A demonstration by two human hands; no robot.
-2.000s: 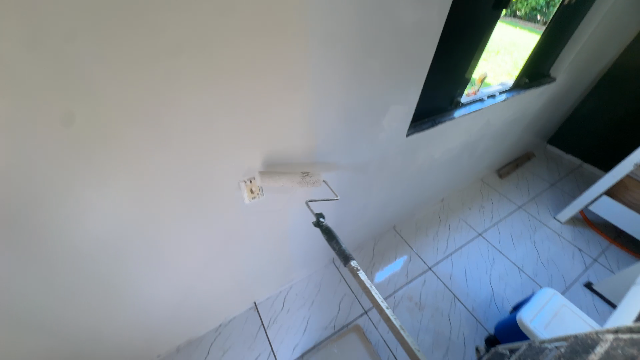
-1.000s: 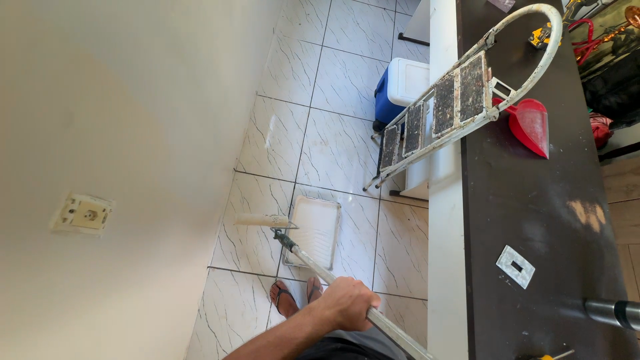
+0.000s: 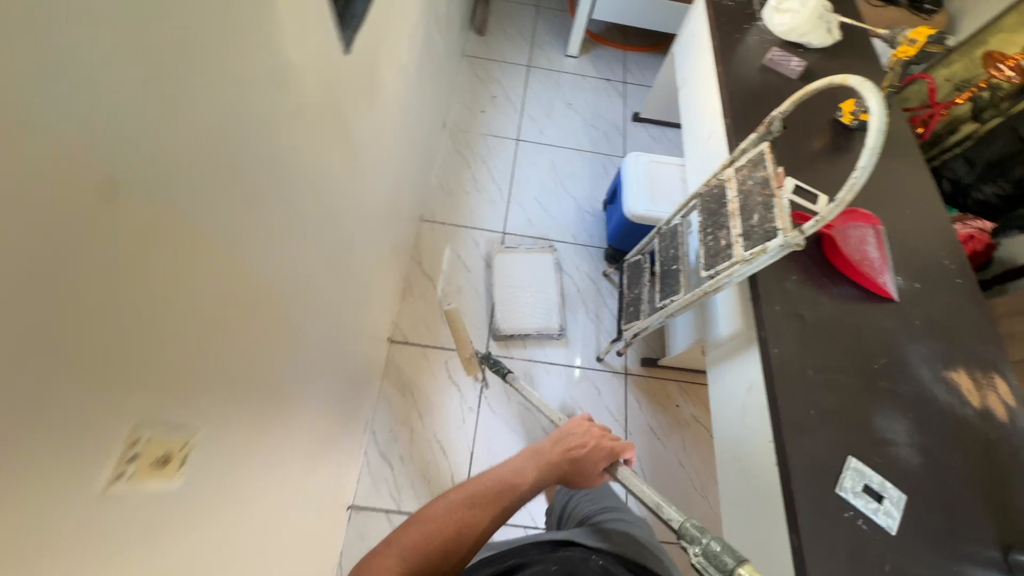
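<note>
My left hand [image 3: 588, 452] is closed around the metal extension pole [image 3: 656, 500] of a paint roller. The pole runs from the lower right up to its dark, paint-spattered handle end. The pale roller sleeve [image 3: 462, 340] is held at a slant between the wall and a paint tray [image 3: 526, 292]. White paint covers the inside of the tray, which lies on the tiled floor. My right hand is out of view.
A painted wall [image 3: 264, 240] with an uncovered socket [image 3: 156, 458] rises on the left. At right, a paint-spattered stepladder [image 3: 704, 232] leans against a dark countertop [image 3: 840, 384] holding a red dustpan [image 3: 860, 248]. A blue and white cooler [image 3: 652, 188] stands behind the ladder.
The roller was against the wall two seconds ago and over the tray's left side one second ago. Now it is left of the tray, turned more lengthwise. The view has swung widely from wall to floor.
</note>
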